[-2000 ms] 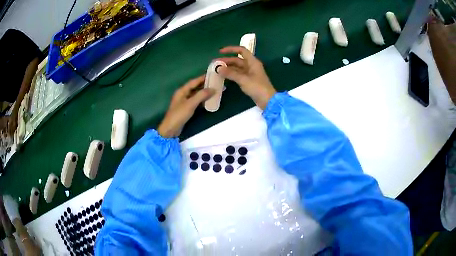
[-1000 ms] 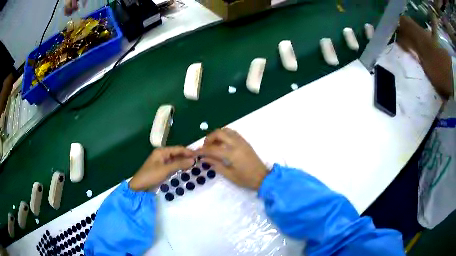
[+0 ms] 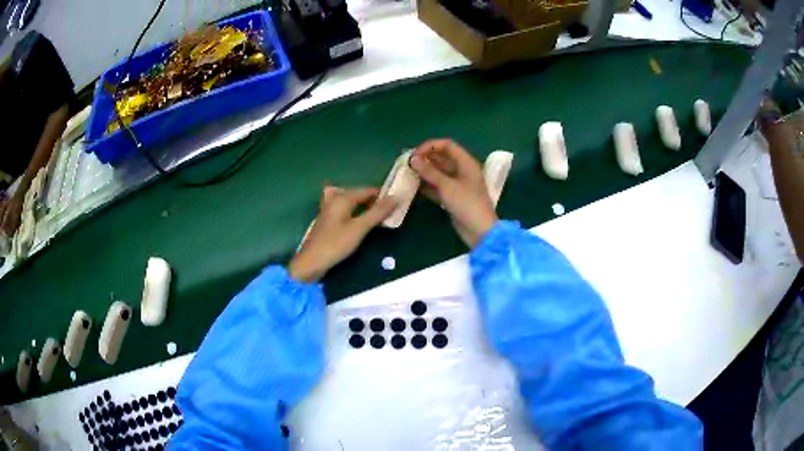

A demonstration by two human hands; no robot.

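My left hand [image 3: 341,227] holds a cream housing [image 3: 401,191] by its lower side, over the green belt. The housing is tilted, its upper end to the right. My right hand [image 3: 454,182] has its fingertips at the housing's upper end, where a bit of something dark shows; whether this is a round adhesive pad is hard to tell. A sticker sheet [image 3: 398,325] with rows of black dots lies on the white bench between my blue sleeves. Part of another housing shows behind my left hand.
The green belt [image 3: 238,220] carries several housings to the left and right. Spare sticker sheets [image 3: 141,418] lie at lower left. A blue bin [image 3: 189,97] and brown cardboard box [image 3: 494,44] stand across the belt. A smartphone [image 3: 728,217] lies at right. Other people's arms show at both edges.
Both hands have moved from the sticker sheet up to the belt and now hold a housing. The sheet is uncovered and shows one dot fewer in its top row than two seconds ago.
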